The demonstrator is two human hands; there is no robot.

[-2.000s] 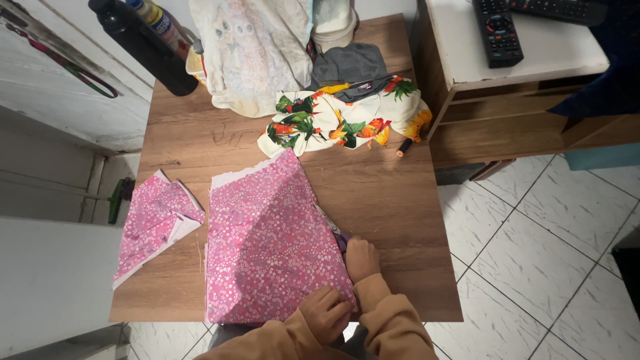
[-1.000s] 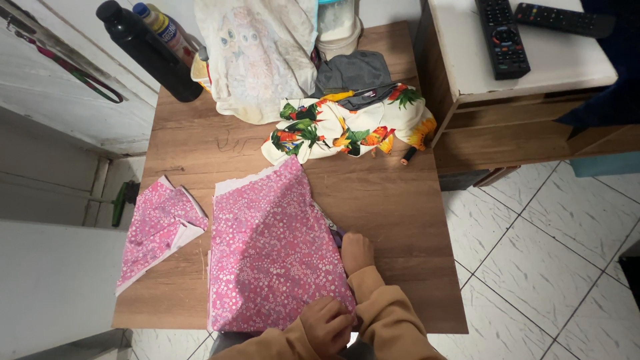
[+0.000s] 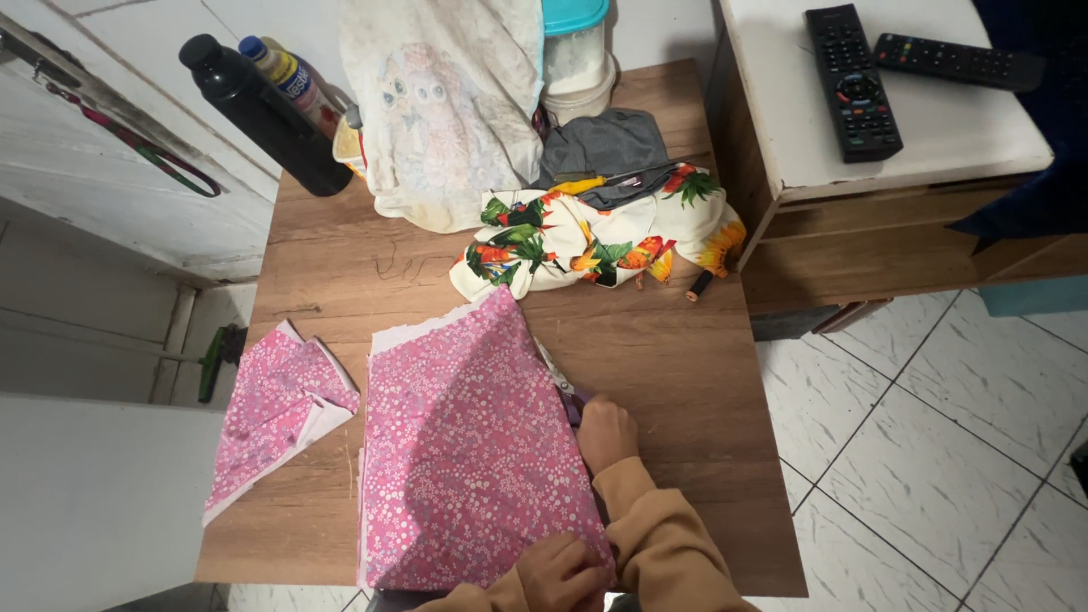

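Observation:
A folded piece of pink floral fabric lies on the wooden table. Scissors with purple handles lie along its right edge, partly under the cloth, their blades pointing away from me. My right hand is closed around or over the handles; its fingers are partly hidden. My left hand rests at the fabric's lower right corner with curled fingers; whether it pinches the cloth is not clear. A smaller pink floral fabric piece with a folded corner lies at the left.
Behind the fabric lie a tropical-print cloth, a grey cloth and a thread spool. Further back are a black bottle, a pale printed towel and a turquoise-lidded container. Remote controls lie on the white-topped cabinet.
The scissors' blades and pivot now show beside the fabric's right edge, where earlier little of them was visible. Both hands have stayed in about the same places.

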